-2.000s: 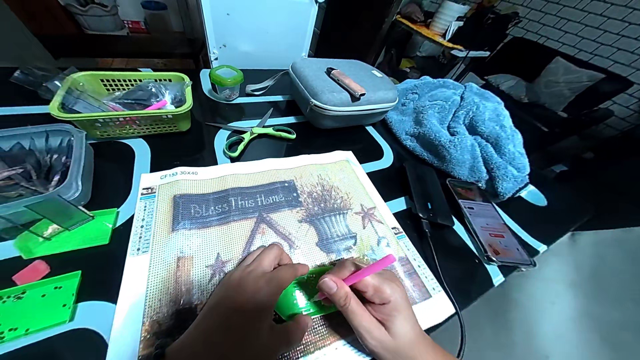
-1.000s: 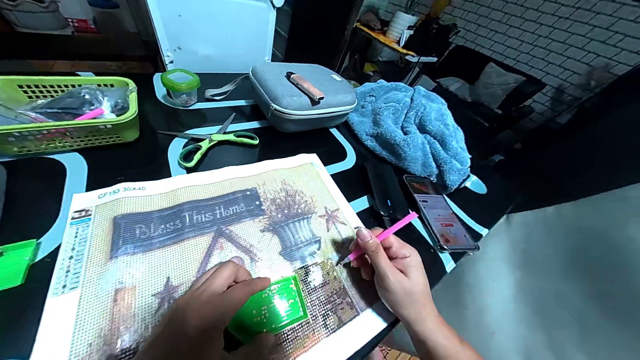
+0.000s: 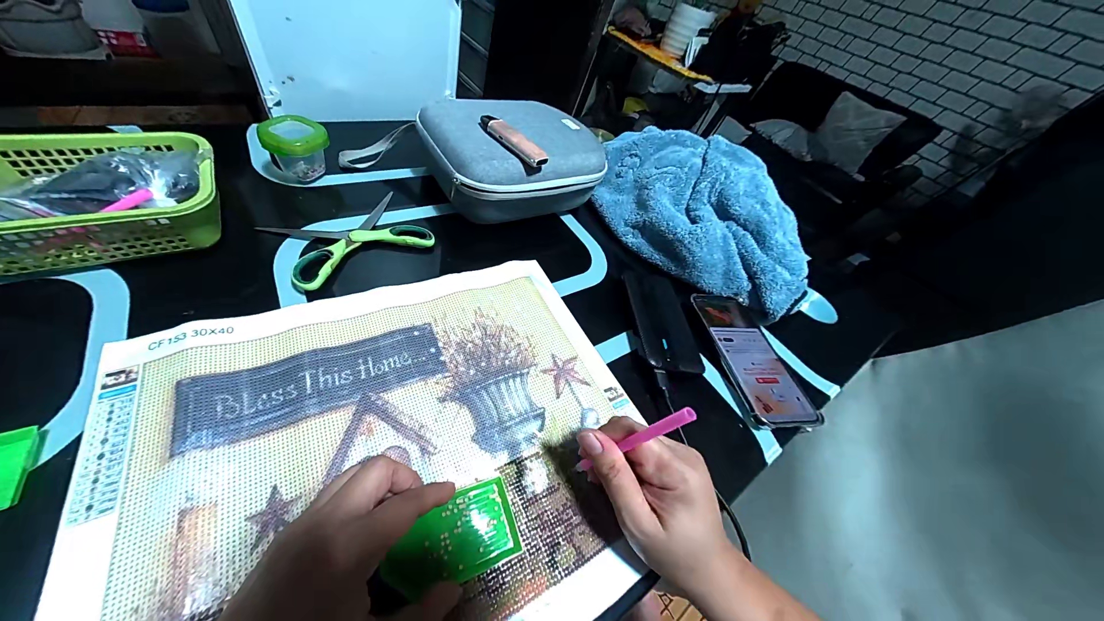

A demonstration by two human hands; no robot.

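Observation:
My left hand (image 3: 345, 543) holds a green plastic bead tray (image 3: 470, 530) between thumb and fingers, over the lower part of a diamond painting canvas (image 3: 285, 379). Small light beads lie scattered in the tray. A pink applicator pen (image 3: 647, 435) is pinched in my right hand (image 3: 660, 492), its tip down at the canvas, right of the printed flower pot. The canvas shows a dark sign, stars and a pot, with a symbol chart along its left edge. My left hand and the tray hide part of the picture.
Behind the canvas lie open scissors (image 3: 354, 241), a green-lidded container (image 3: 293, 147) and a grey zip case (image 3: 509, 155). A green basket (image 3: 112, 241) and another green tray (image 3: 15, 466) stand left. A blue towel (image 3: 707, 216), a power bank (image 3: 662, 323) and a phone (image 3: 759, 362) lie right.
My right hand with the pink pen was at the green tray two seconds ago; now it is to the right of it, at the canvas. The view has shifted rightward.

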